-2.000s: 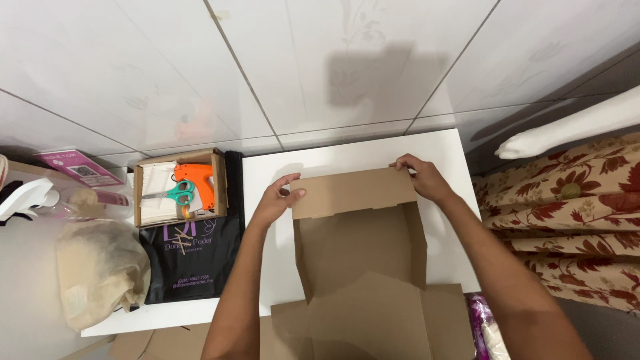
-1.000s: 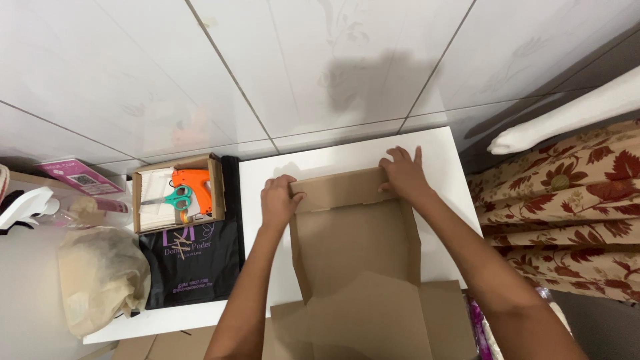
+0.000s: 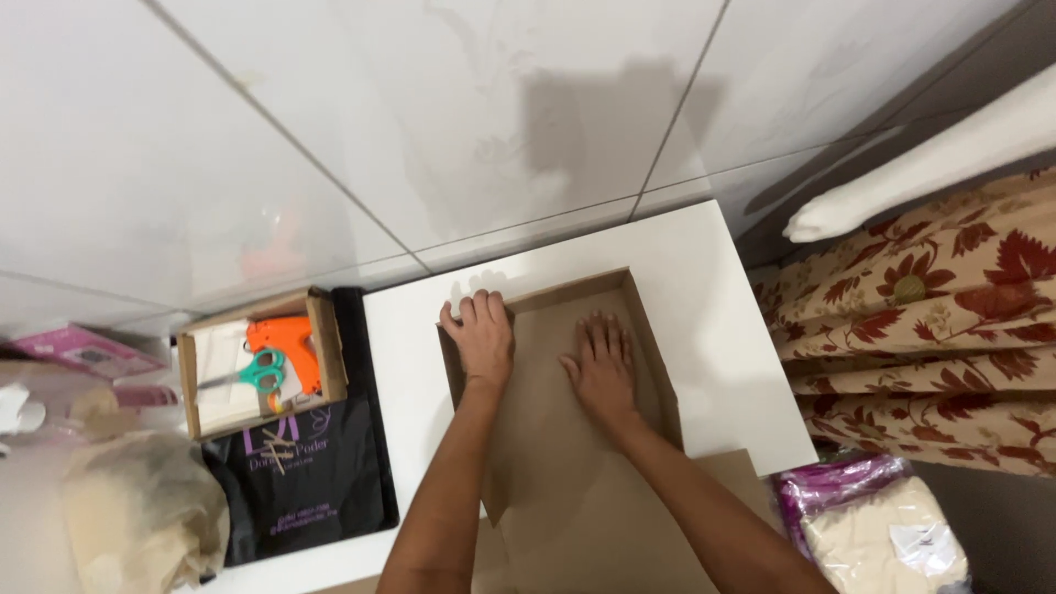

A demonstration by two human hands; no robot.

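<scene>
A brown cardboard box (image 3: 536, 412) with its back and side walls raised lies on the white table, its lid flap stretching toward me. My left hand (image 3: 485, 334) curls over the back left corner, fingers on the outer side of the wall. Inside, my right hand (image 3: 605, 367) rests flat on the box floor, fingers spread a little and pointing to the back wall. No separate object shows in either hand.
Left of the box, a small carton (image 3: 330, 351) holds teal-handled scissors (image 3: 262, 370) and an orange tagging gun (image 3: 289, 342), beside a black printed bag (image 3: 330, 478). A beige fabric bundle (image 3: 144, 503) is nearer. Right are a floral curtain (image 3: 916, 330), a white mannequin arm (image 3: 916, 165) and plastic-wrapped packages (image 3: 891, 528).
The back flap, earlier held up by both hands, is now folded in as the back wall. My right hand has moved from that edge down onto the box floor.
</scene>
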